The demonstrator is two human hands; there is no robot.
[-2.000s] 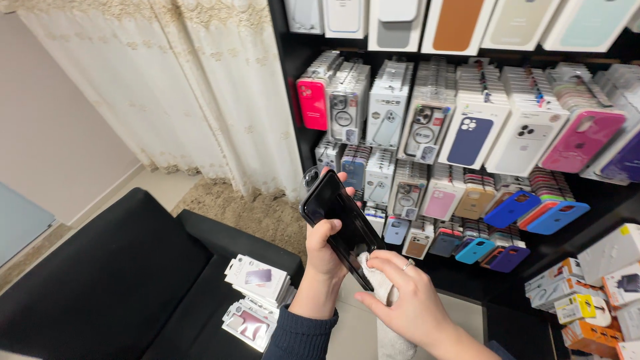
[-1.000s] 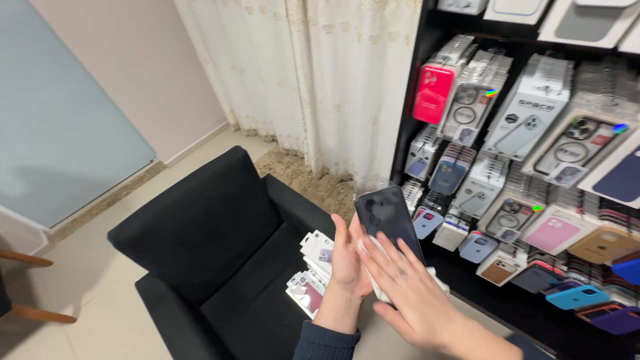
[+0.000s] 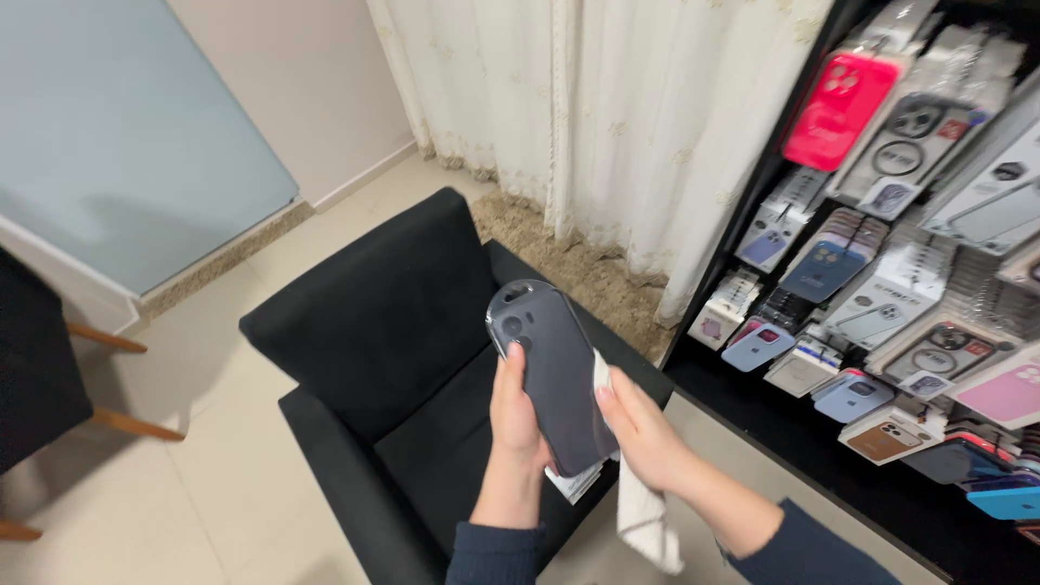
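A dark smartphone in a clear case [image 3: 561, 390] is held up in front of me, its back with the camera lenses facing me and its upper end tilted to the left. My left hand [image 3: 517, 414] grips it along the left edge, thumb near the lenses. On the opposite edge, my right hand [image 3: 646, 431] presses a white cloth [image 3: 646, 520] against the phone, and the cloth's loose end hangs down below the fingers. Part of a white package [image 3: 578, 485] shows beneath the phone, on the armchair seat; the rest is hidden.
Below my hands stands a black armchair [image 3: 382, 325]. A black shelf rack [image 3: 731, 398] with rows of packaged phone cases [image 3: 886, 321] fills the right side. A cream curtain [image 3: 626, 114] hangs behind, over a shaggy beige rug [image 3: 585, 264]. At left is another chair with wooden legs [image 3: 138, 424].
The phone has been turned from its dark screen side to its back since two seconds ago. My right hand has moved from lying across the phone to its right edge. The view has swung left.
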